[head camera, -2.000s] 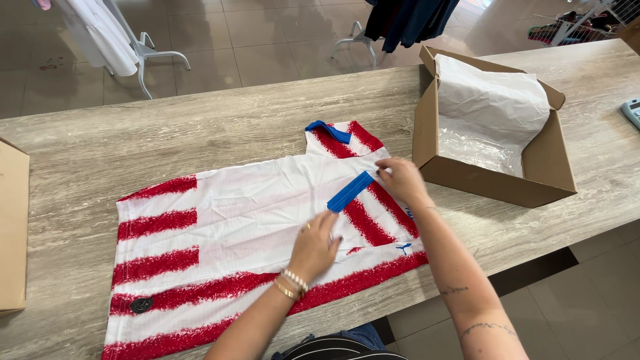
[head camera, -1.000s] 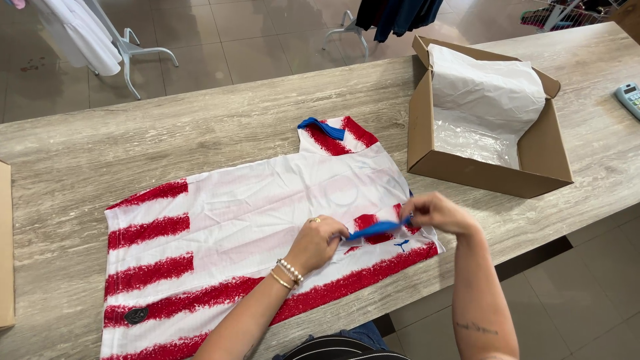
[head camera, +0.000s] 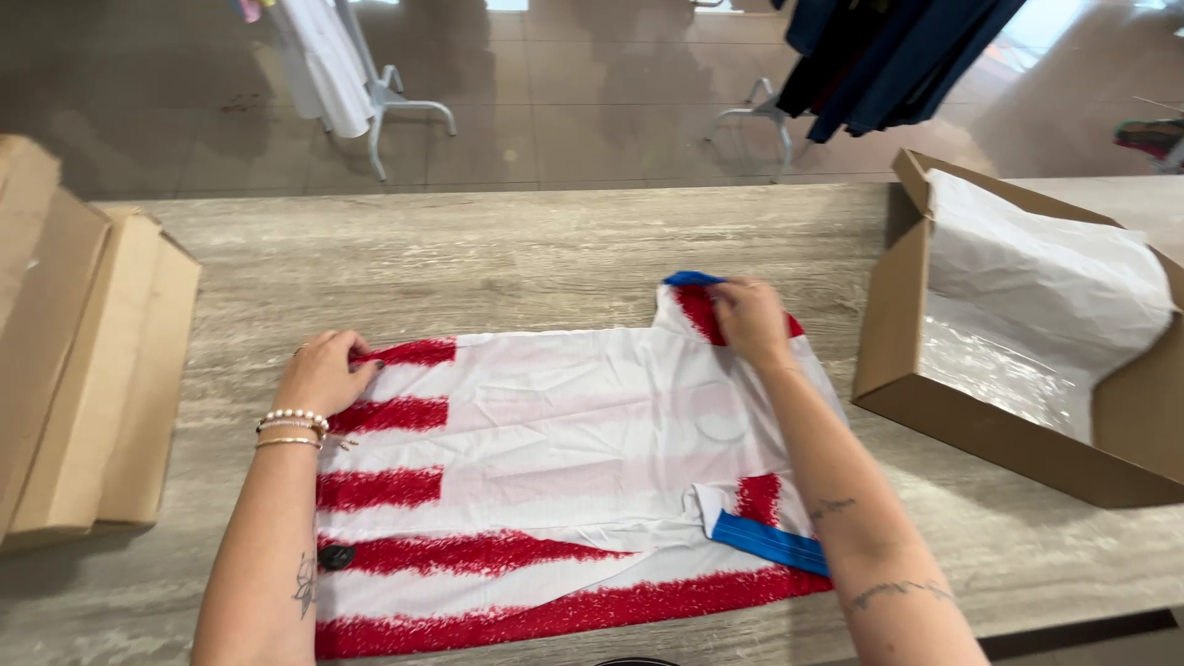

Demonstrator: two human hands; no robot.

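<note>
A white and red striped jersey (head camera: 573, 416) lies flat on the counter, its side edge folded inward along the near side. My left hand (head camera: 324, 370), with bracelets on the wrist, pinches the hem at the jersey's far left corner. My right hand (head camera: 751, 319) grips the far sleeve just beside its blue cuff (head camera: 694, 277). The near sleeve, with a blue cuff (head camera: 770, 543), is folded back over the jersey, partly under my right forearm. A dark round patch (head camera: 336, 556) sits near the hem.
An open cardboard box (head camera: 893, 319) holding white tissue and clear plastic stands on the wood-look counter (head camera: 444, 240) at right. More cardboard boxes (head camera: 102, 370) stand at left. Beyond the counter are garments on racks (head camera: 393, 104).
My left hand has moved from the near sleeve to the far hem corner. My right hand has gone from the near sleeve to the far one. The view has shifted left.
</note>
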